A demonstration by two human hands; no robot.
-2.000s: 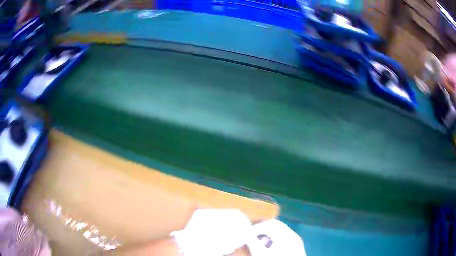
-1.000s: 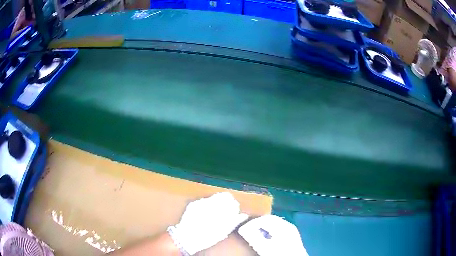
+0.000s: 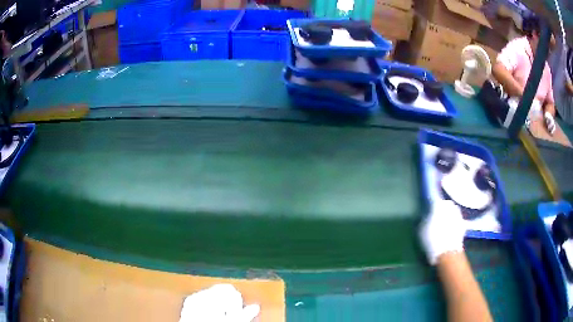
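Note:
A blue-rimmed tray (image 3: pixel 501 188) with a white liner lies at the right on the green conveyor belt. It holds black headphones (image 3: pixel 447 160), with two round ear cups towards the far side and the curved band nearer me. My right hand (image 3: pixel 442 233), in a white glove, grips the tray's near left corner; its fingers partly blend with the liner. My left hand (image 3: pixel 217 305), also in a white glove, is over the tan board (image 3: pixel 125 286) at the bottom, thumb apart, with nothing seen in it. It is cut off by the lower edge.
Stacked blue trays (image 3: pixel 333 97) and a single tray (image 3: pixel 420 115) stand beyond the belt (image 3: pixel 239 182). More trays are at the right edge (image 3: pixel 545 220) and left edge (image 3: pixel 20 151). Blue bins (image 3: pixel 195 41), cartons, a whitish fan (image 3: pixel 472 70) and a person in pink (image 3: pixel 521 60) are behind.
The view has turned right. My right hand has left my left hand's side and reached out to the right, taking hold of a tray on the belt. My left hand stays over the board.

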